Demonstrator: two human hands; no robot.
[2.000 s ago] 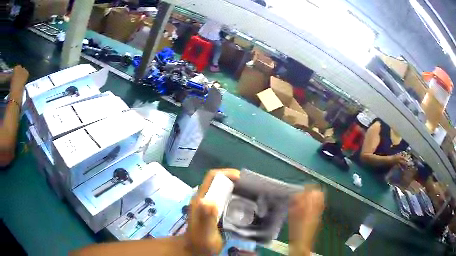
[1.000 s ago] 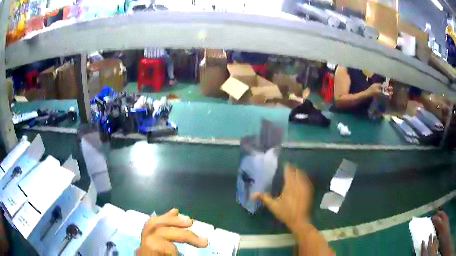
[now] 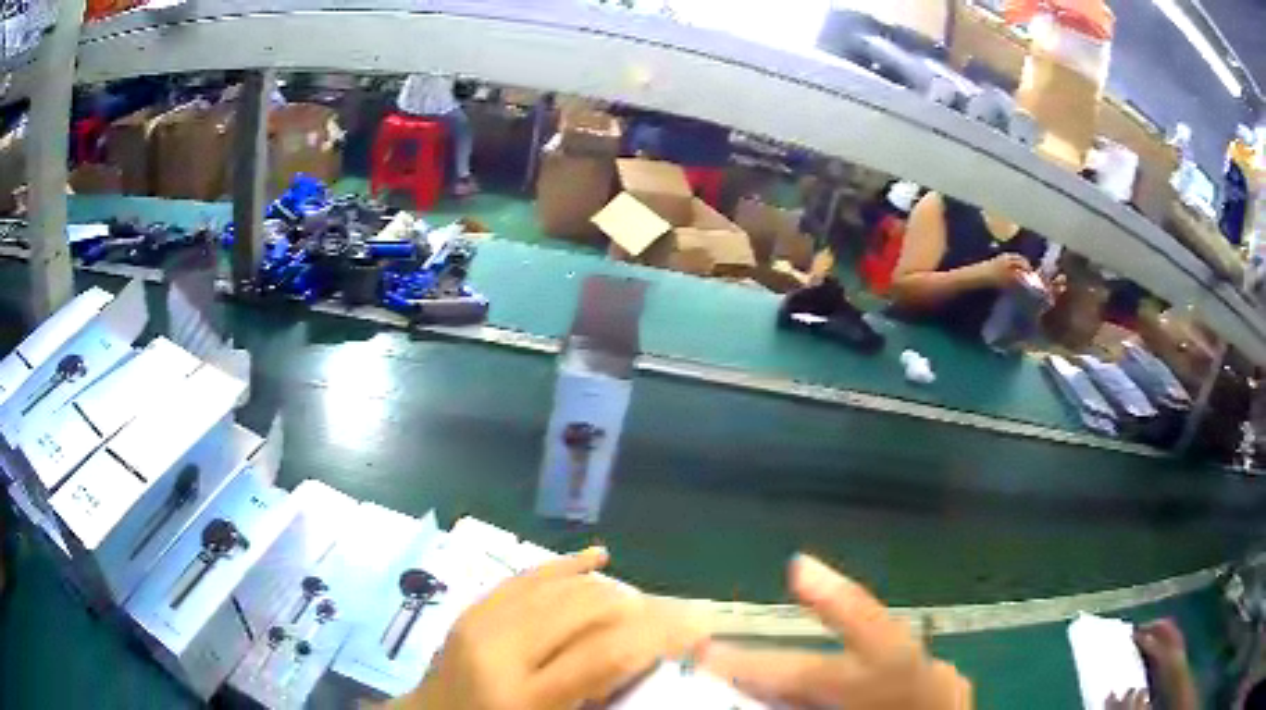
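My left hand (image 3: 555,638) is low in the middle, its fingers closed over a white box (image 3: 687,689), mostly hidden and cut off by the bottom edge. My right hand (image 3: 854,659) is beside it, thumb raised and apart, fingers at the same box; its grip is partly hidden. An open retail box (image 3: 580,444) with a device picture and a grey raised upper part stands upright on the dark green belt (image 3: 778,486), touched by neither hand. Printed retail boxes (image 3: 208,555) lie in rows and stacks at the left.
Another grey open piece (image 3: 206,312) stands behind the stacks. Blue and black parts (image 3: 361,257) and a black lump (image 3: 829,316) lie on the far bench. A person (image 3: 958,264) works there. Another person's hands (image 3: 1163,663) are by white paper (image 3: 1108,663) at lower right. A shelf (image 3: 555,56) spans overhead.
The view has turned. The upright box has moved left along the belt, away from my right hand. The white folded piece at right has left the view. My hands have come together at another box.
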